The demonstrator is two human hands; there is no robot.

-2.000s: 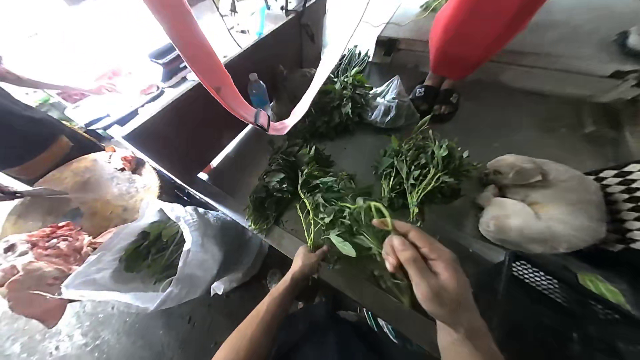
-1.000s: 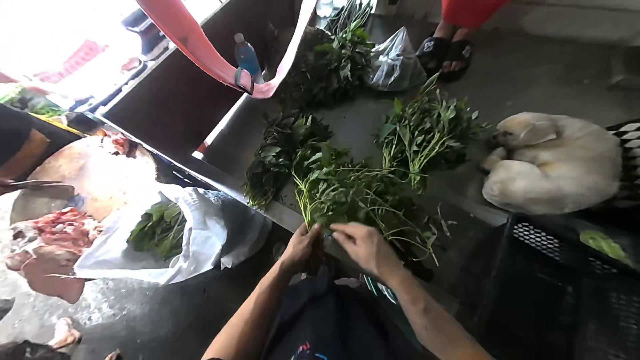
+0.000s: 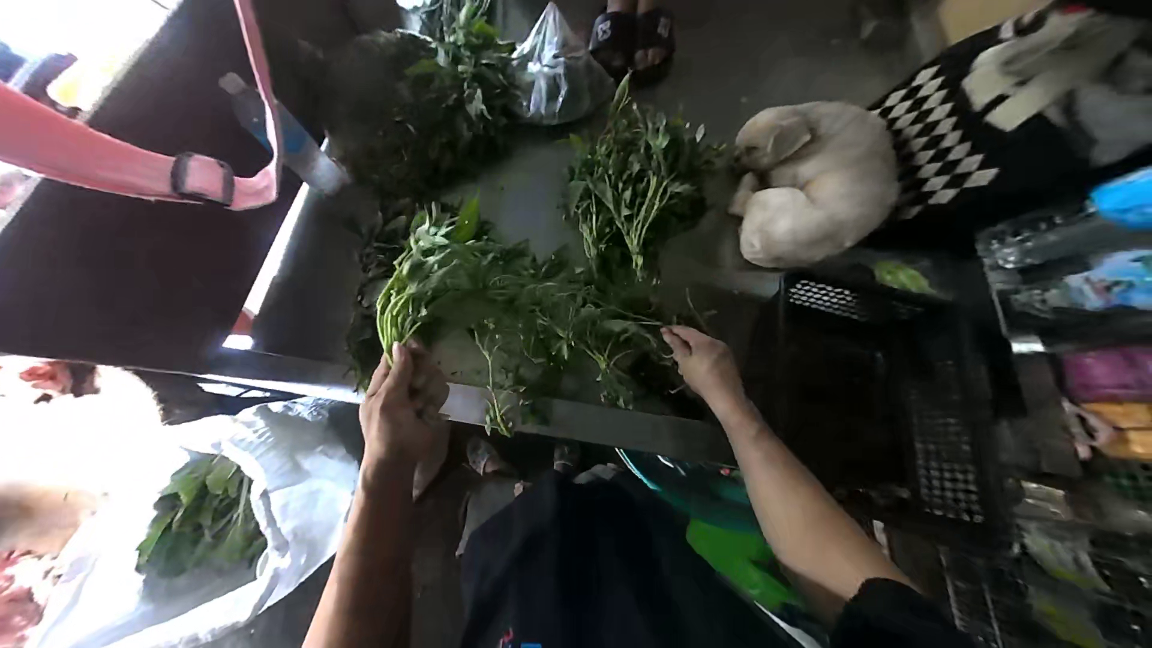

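Observation:
Near the front edge of a dark table, my left hand (image 3: 402,400) grips a bunch of leafy green stems (image 3: 396,310) by their lower ends, with the leaves pointing away from me. To its right, my right hand (image 3: 702,360) pinches the end of a thin stem between thumb and fingers, at the right side of loose greens (image 3: 562,315) spread across the tabletop. Just beyond lies a bundle of leafy greens (image 3: 634,189). A darker pile of greens (image 3: 432,108) rests farther back, beside a knotted clear plastic bag (image 3: 553,76).
A pale dog (image 3: 819,184) lies curled up at the right, behind a black plastic crate (image 3: 864,378). A plastic bottle (image 3: 288,135) and a pink strap (image 3: 117,162) are at the upper left. Lower left is a white sack (image 3: 297,504) holding leaves. A person's sandalled feet (image 3: 633,40) show beyond.
My hands have moved apart, the left one to the left with the bunch and the right one to the right. The view has shifted.

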